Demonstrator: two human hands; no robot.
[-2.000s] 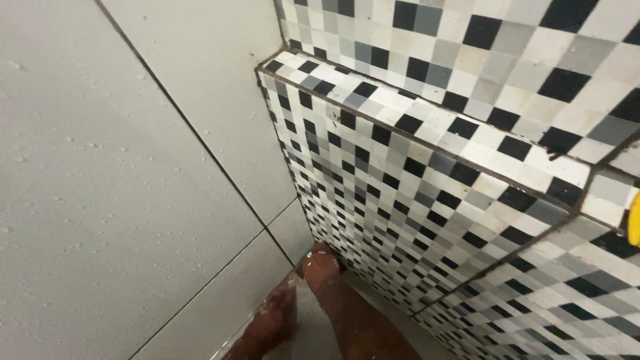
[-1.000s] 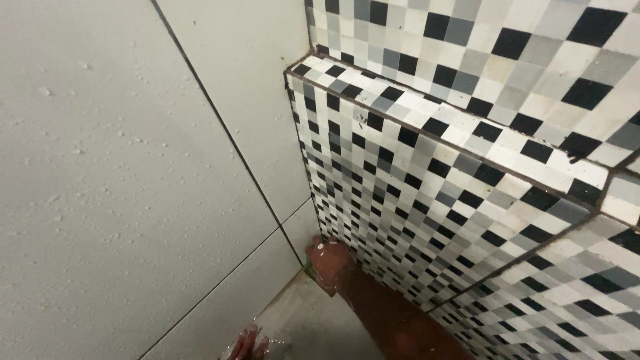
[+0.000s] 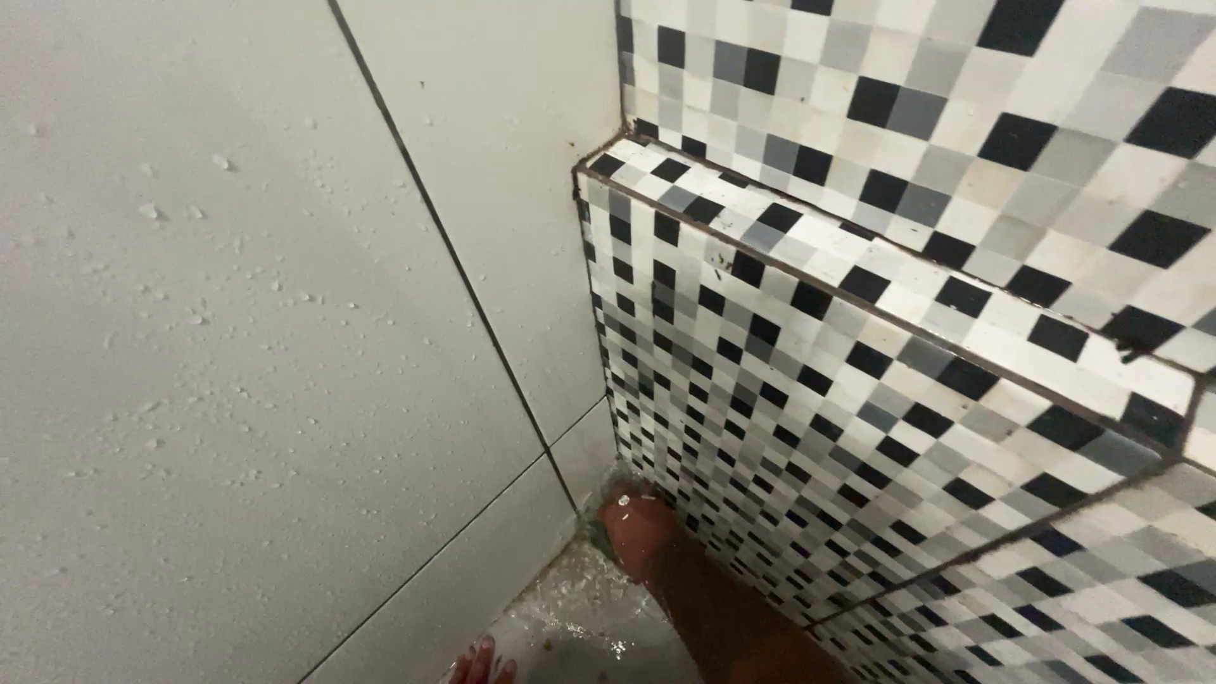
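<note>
My right hand (image 3: pixel 641 532) is low in the corner where the plain wall meets the mosaic wall, its arm coming in from the bottom right. Its fingers are bent and blurred by motion and water. A green pad (image 3: pixel 598 538) shows in part at the left side of this hand, under the fingers; its full shape is hidden. At the bottom edge, left of the right arm, only the fingertips of my left hand (image 3: pixel 483 663) show, slightly apart, with nothing visible in them. Wet floor (image 3: pixel 608 608) with splashing water lies between the hands.
A pale tiled wall (image 3: pixel 237 380) with water drops and dark joints stands on the left. On the right, a black, grey and white mosaic wall (image 3: pixel 807 399) carries a narrow ledge (image 3: pixel 788 223) with dark, worn edges.
My left hand has moved from beside the right wrist down to the bottom edge. My right hand stays in the corner, and more water splashes on the floor around it.
</note>
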